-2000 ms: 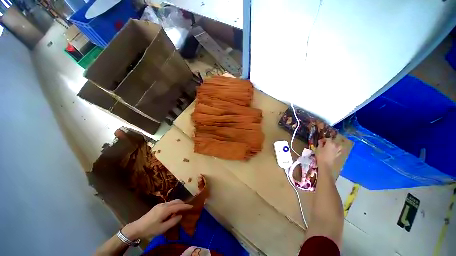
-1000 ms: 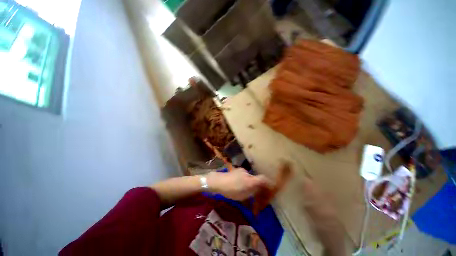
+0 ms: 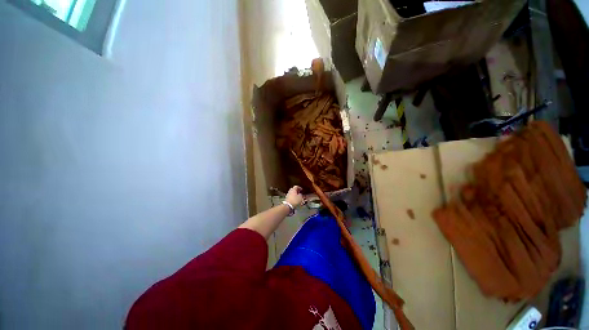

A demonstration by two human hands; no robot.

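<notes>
A long rust-brown fabric strip [image 3: 352,245] runs from the carton, over the blue cloth on my lap, to the bottom edge of the view. A crumpled rust-brown heap [image 3: 315,132] lies in the torn-edged low carton [image 3: 260,138]. My left hand [image 3: 295,196] is at the carton's near rim; it is small, and whether its fingers grip the rim is unclear. My right hand is out of the picture. Stacked rust-brown pieces [image 3: 516,209] lie in overlapping rows on the cardboard table cover [image 3: 413,271].
The wall [image 3: 174,129] is close on the left. Tall cartons [image 3: 420,48] stand beyond the table. Scraps lie on the floor between low carton and table. A white controller [image 3: 525,319] and a dark tray [image 3: 566,303] are at the lower right.
The view has swung left, towards the wall and carton. My left hand has moved from the lap to the carton's rim. My right hand has left the view. A long strip now stretches across the lap.
</notes>
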